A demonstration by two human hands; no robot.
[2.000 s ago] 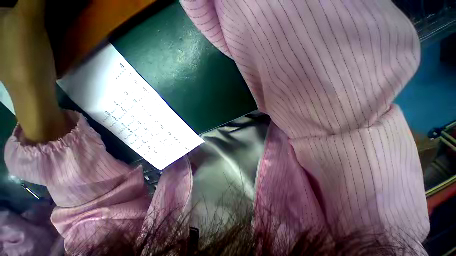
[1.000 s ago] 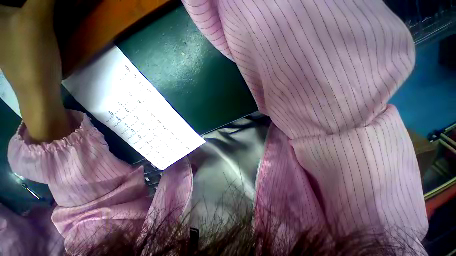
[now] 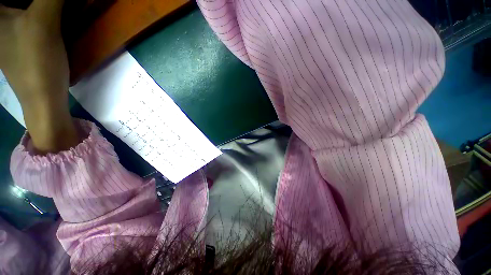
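My left hand (image 3: pixel 32 32) shows only as the wrist and the back of the hand at the top left; its fingers are cut off by the frame edge, so its grip is hidden. My right hand is out of the picture; only its pink striped sleeve (image 3: pixel 344 70) shows, reaching up past the top edge. The orange-brown fixture base (image 3: pixel 124 32) lies at the top left, beside my left wrist. A white record sheet (image 3: pixel 145 118) with handwriting lies on the bench below the base, its lower corner at my lap.
The glossy green bench top (image 3: pixel 204 86) ends at my lap. Another white paper (image 3: pixel 11 99) lies at the far left edge, partly behind my left wrist. Blue floor (image 3: pixel 463 102) and metal rails show at the right. A purplish cloth (image 3: pixel 27 247) is at the bottom left.
My left wrist, the fixture base and the record sheet sit slightly further right in the picture. The right sleeve has shifted slightly left at its outer edge.
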